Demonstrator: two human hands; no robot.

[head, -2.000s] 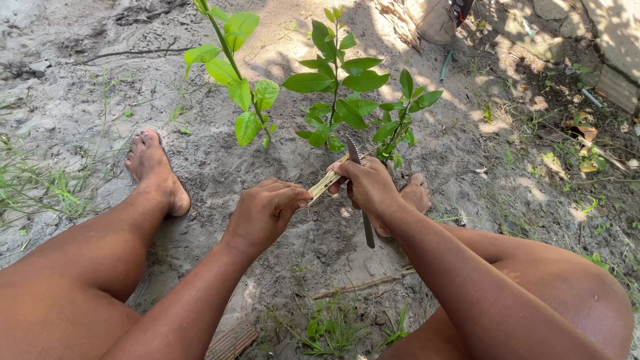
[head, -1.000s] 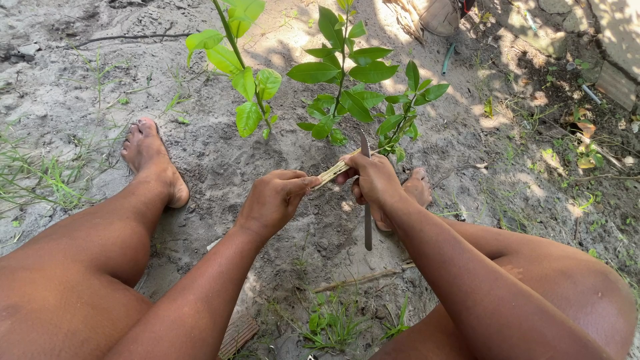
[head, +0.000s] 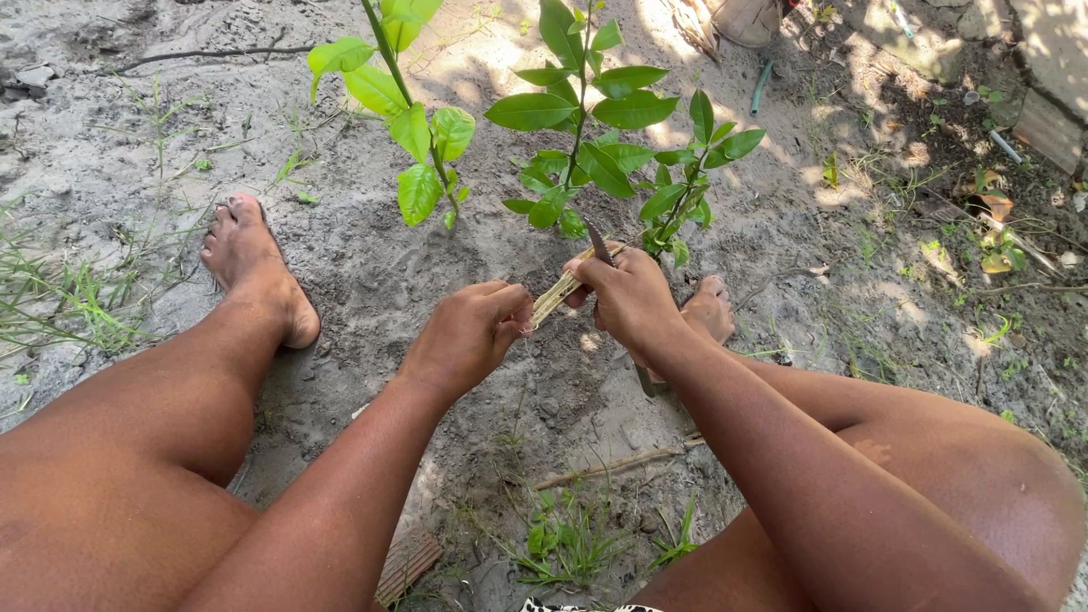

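Note:
My left hand (head: 472,331) pinches the lower left end of a small bundle of pale dry plant strips (head: 555,295). At the bundle's other end, my right hand (head: 625,297) grips the strips together with a knife (head: 599,241). The knife's dark, narrow tip part shows above my right fingers and its other end shows below the hand; the middle is hidden by my palm. Just beyond the hands stand leafy green saplings: a light green one (head: 411,132) at left, a darker one (head: 583,110) in the middle and a smaller one (head: 684,178) at right.
My bare feet (head: 255,263) rest on grey sandy soil (head: 374,280) either side of the hands. A dry stick (head: 608,467), grass tufts (head: 565,544) and a piece of wood (head: 410,561) lie nearer me. Concrete slabs (head: 1050,127) edge the upper right.
The knife, upright one second ago, now leans with its upper end to the left. Both hands still hold the strips between them.

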